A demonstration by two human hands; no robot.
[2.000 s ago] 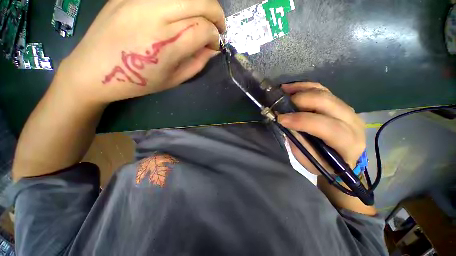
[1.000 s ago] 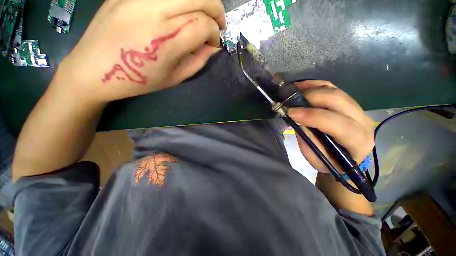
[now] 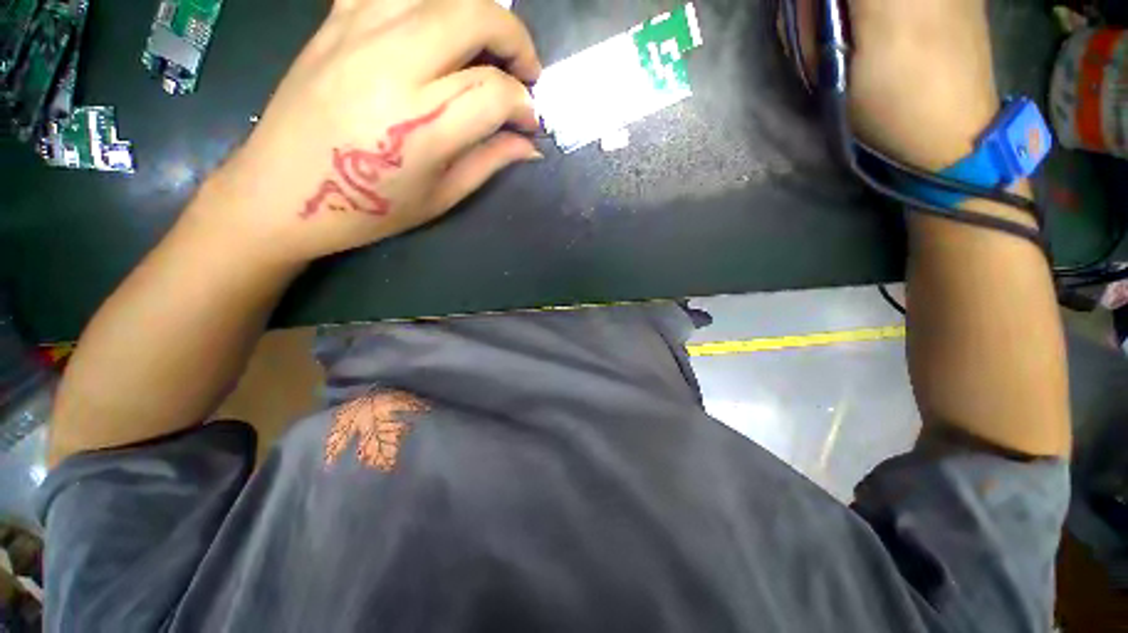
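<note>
The circuit board (image 3: pixel 606 89) lies in front of me, its large area glaring white and its right end green. My left hand (image 3: pixel 433 105), with red marks on its back, has its fingertips at the board's left end and grips it there; the fingertips are partly hidden. My right hand (image 3: pixel 909 50) is at the top edge, right of the board, and its fingers are cut off by the picture's edge. The soldering iron (image 3: pixel 834 62), black, shows along that hand, with its cable looping past the blue wrist strap (image 3: pixel 1008 155). The iron's tip is out of view.
More green boards lie at the far left (image 3: pixel 89 139) and top left (image 3: pixel 183 43). A whitish reel with an orange-red band (image 3: pixel 1098 89) stands at the right edge. The dark green bench (image 3: pixel 495 266) ends just before my shirt.
My right hand has moved up and away to the top right with the iron, whose tip has left the board. The board has shifted slightly left. The reel shows more fully.
</note>
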